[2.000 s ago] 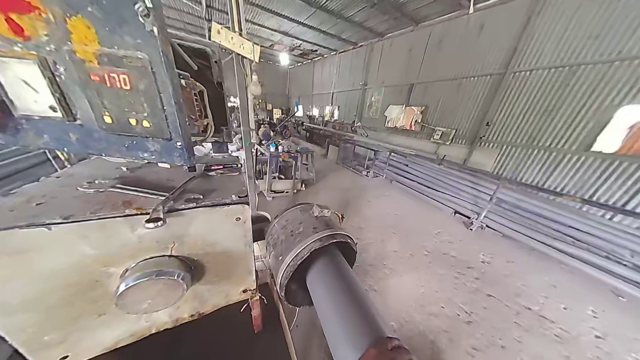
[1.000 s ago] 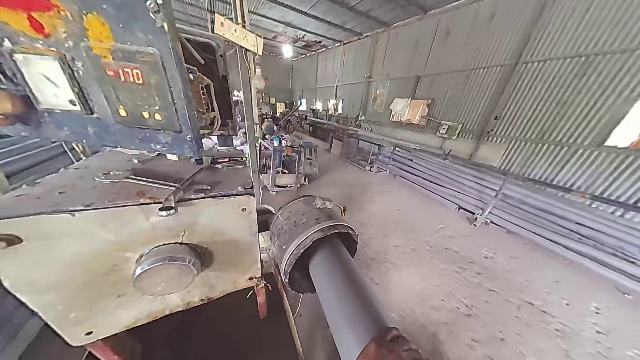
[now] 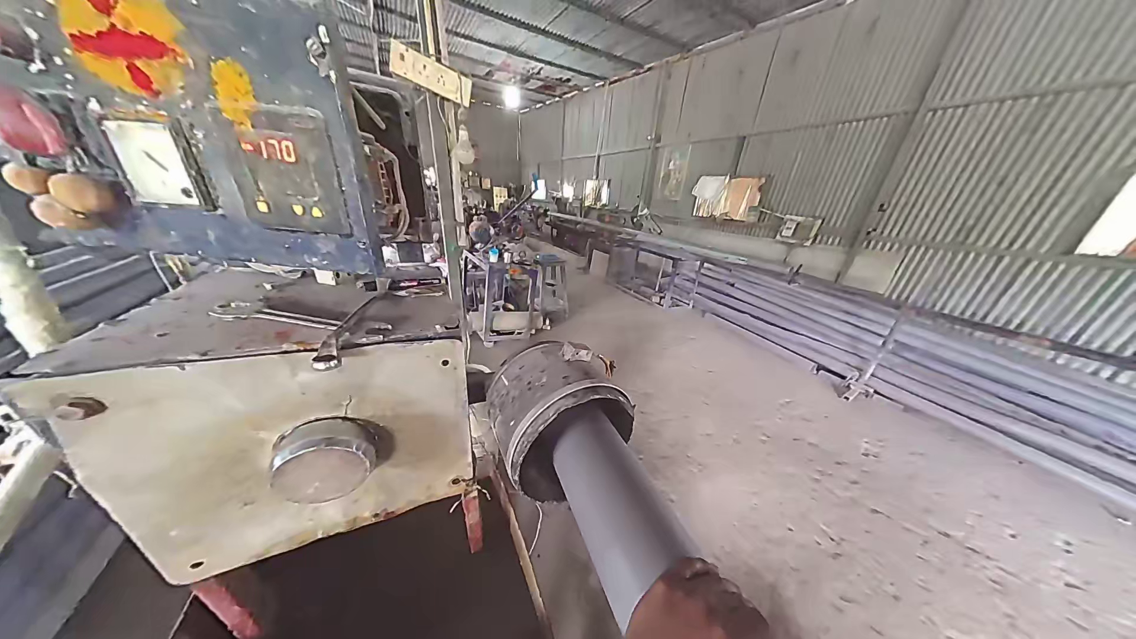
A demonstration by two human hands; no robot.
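Observation:
My right hand (image 3: 697, 603) is closed around the near end of a smooth grey pipe (image 3: 621, 515) at the bottom edge. The pipe's far end sits inside a round, worn metal drum-shaped housing (image 3: 550, 404), so that end is hidden. At the far left, the fingertips of what looks like my left hand (image 3: 67, 197) are by the lower left of a blue control panel (image 3: 351, 177), near a red knob-like part (image 3: 31, 122). The rest of that hand is hidden or out of view. A lit red digital display (image 3: 271, 149) and a dial gauge (image 3: 153, 161) are on the panel.
Spanners (image 3: 342, 333) lie on the machine's metal top. Its pale front plate (image 3: 204, 453) has a round metal cap (image 3: 324, 461). Long grey pipes (image 3: 781, 311) are stacked along the corrugated wall at right. A cluttered metal stand (image 3: 506, 297) is farther back on the dusty floor.
Fingers now show beside the panel at the far left; none are seen there two seconds ago. The right hand stays on the pipe, which remains in the housing. The view has shifted somewhat.

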